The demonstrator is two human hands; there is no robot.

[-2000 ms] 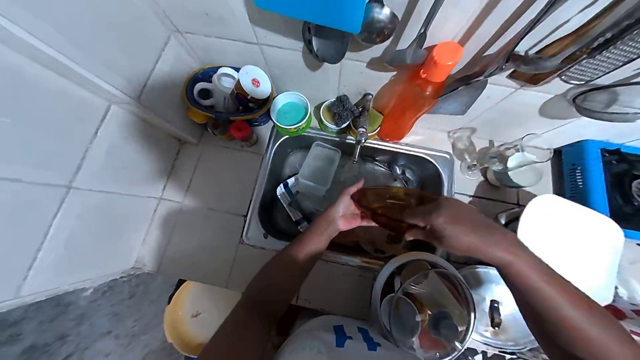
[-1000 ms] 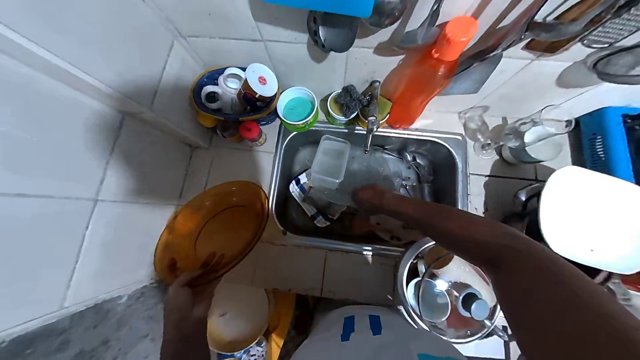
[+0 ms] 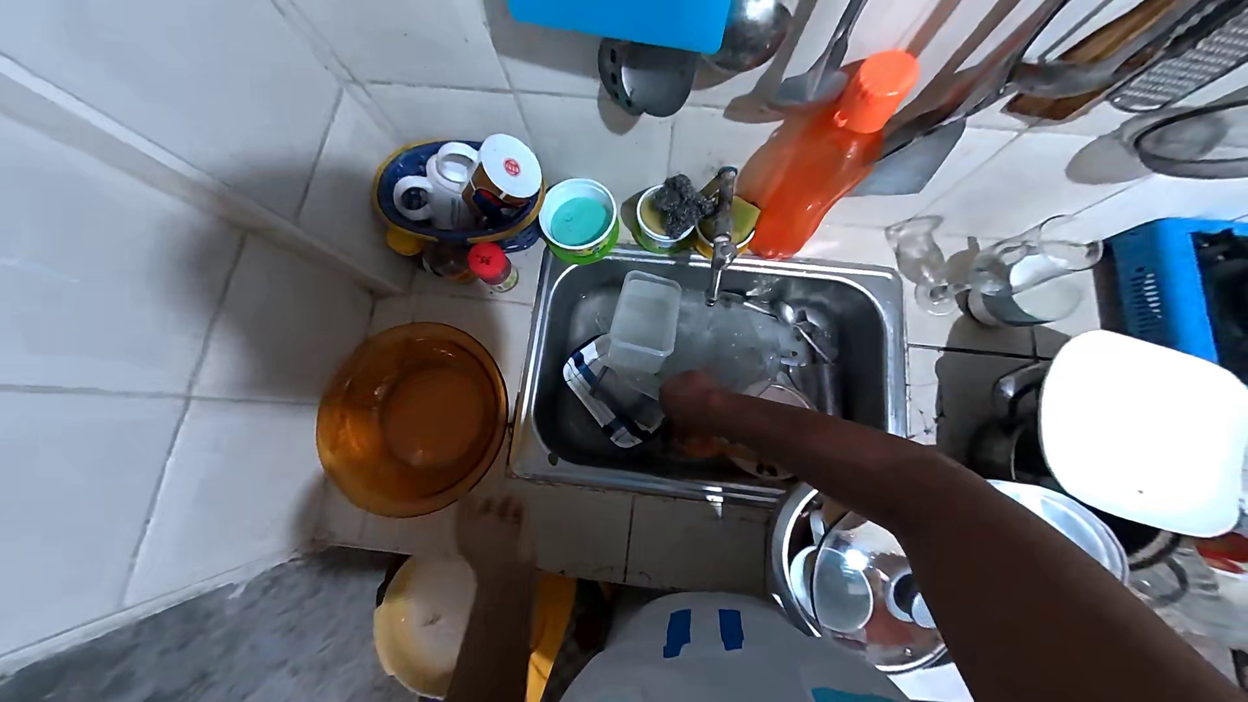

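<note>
An amber glass bowl (image 3: 411, 419) sits on the tiled counter left of the steel sink (image 3: 526, 444). My left hand (image 3: 492, 531) is just below the bowl's lower right edge, empty, with its fingers apart. Inside the sink is my right hand (image 3: 694, 402), beside a clear plastic container (image 3: 645, 322) and a white cloth with dark stripes (image 3: 597, 395); its fingers are partly hidden, so what it touches cannot be told. Spoons (image 3: 788, 314) lie at the sink's back right, and a dish (image 3: 780, 395) is partly behind my right forearm.
Behind the sink are the tap (image 3: 722, 234), an orange bottle (image 3: 819, 166), a green tub (image 3: 579, 222) and a steel scourer (image 3: 682, 203). A basin of mugs (image 3: 390, 185) stands back left. Glasses (image 3: 921, 258) are at the right; a pot of dishes (image 3: 780, 556) is at the front right.
The amber bowl, held in both hands over the sink at first, now rests on the left counter. My left hand has let go of it, and my right hand has moved down into the sink.
</note>
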